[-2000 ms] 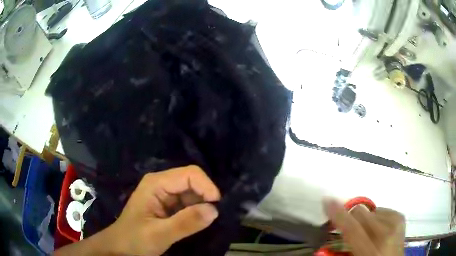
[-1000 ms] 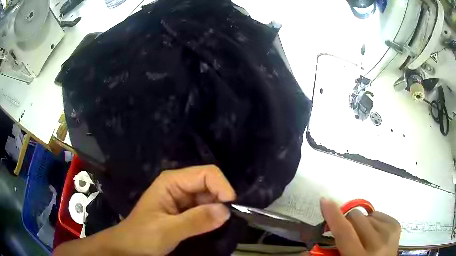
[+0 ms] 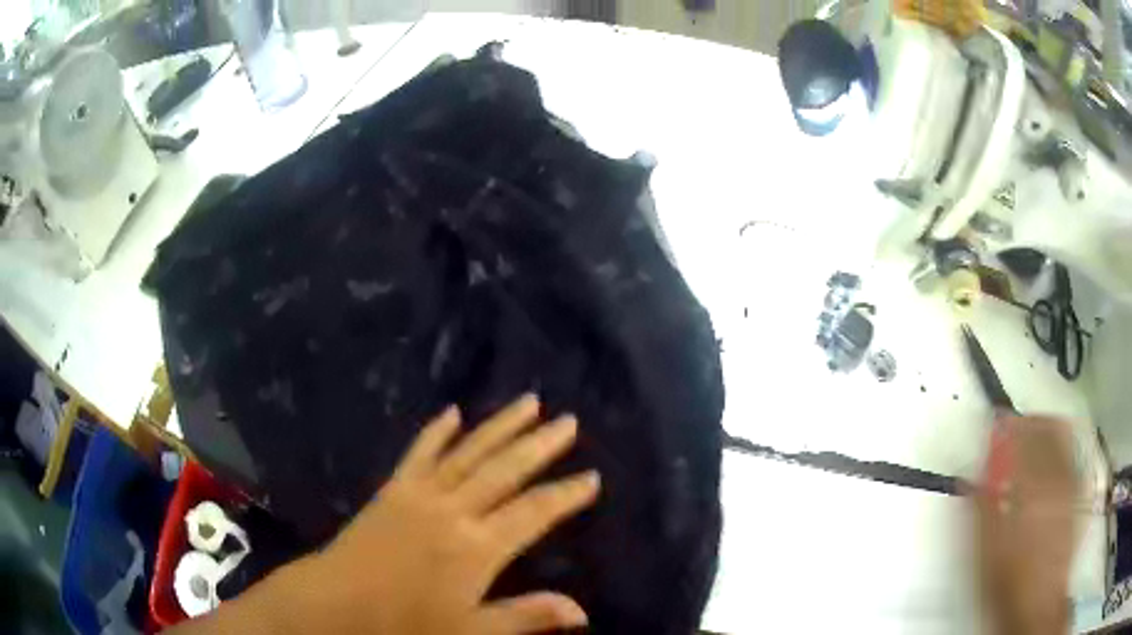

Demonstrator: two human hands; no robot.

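Observation:
A dark, thin garment piece (image 3: pixel 447 273) lies bunched over the left and middle of the white table. My left hand (image 3: pixel 459 533) rests on its lower part with fingers spread, palm down. My right hand (image 3: pixel 1028 521) is blurred at the lower right, around the red handles of the shears (image 3: pixel 987 370). The dark blades point up and left over the machine bed. The fingers of my right hand cannot be made out.
The sewing machine head (image 3: pixel 968 137) stands at upper right, with a lamp (image 3: pixel 819 77). Small black scissors (image 3: pixel 1059 325) lie right of the bed. A red basket (image 3: pixel 168 564) with white rolls and a blue bin (image 3: pixel 93 533) are at lower left. A clear cup (image 3: pixel 266 62) stands upper left.
My left hand has let go of the pinched cloth edge and opened flat on the garment. My right hand has moved the shears away from the cloth, up and to the right.

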